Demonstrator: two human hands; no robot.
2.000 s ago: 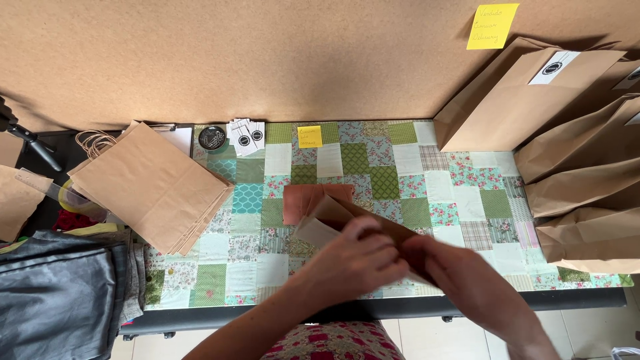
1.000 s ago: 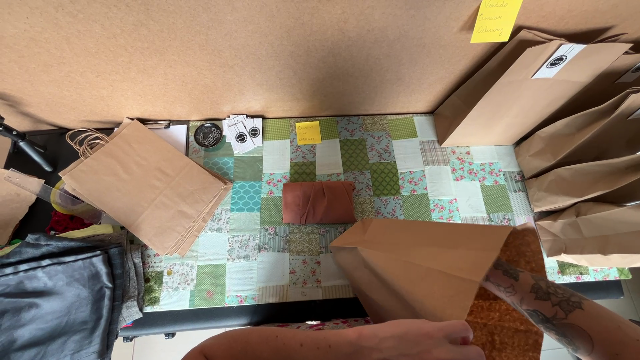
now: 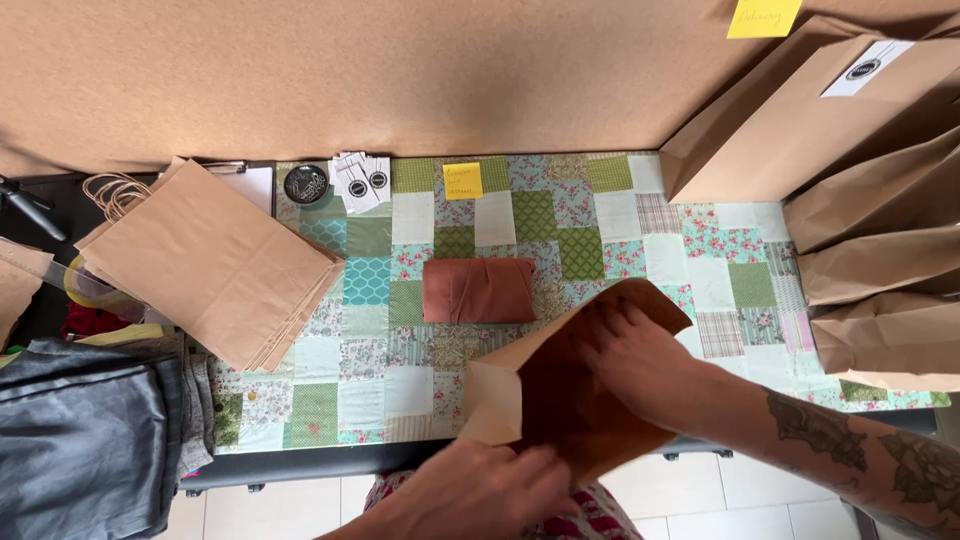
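A brown paper bag [image 3: 491, 394] is held over the front edge of the table, its wide mouth turned toward me and its dark inside showing. My left hand [image 3: 487, 480] grips its near rim at the lower left. My right hand [image 3: 637, 360] reaches into the mouth from the right, fingers against the far inner side; whether they grip the paper is unclear. Just beyond the bag, a folded rust-brown cloth bundle [image 3: 478, 291] lies on the patchwork cloth [image 3: 495, 217].
Flat paper bags with twisted handles [image 3: 217, 262] lie left, near dark folded fabric [image 3: 82, 427]. A small dark dish [image 3: 306, 184], printed tags [image 3: 360, 184] and a yellow sticky note [image 3: 462, 181] sit at the back. Standing paper bags [image 3: 795, 112] line the right.
The bag has opened wide and its mouth now faces me. My right hand has moved from beside the bag to inside its mouth. The rust-brown bundle, partly covered two seconds ago, shows fully.
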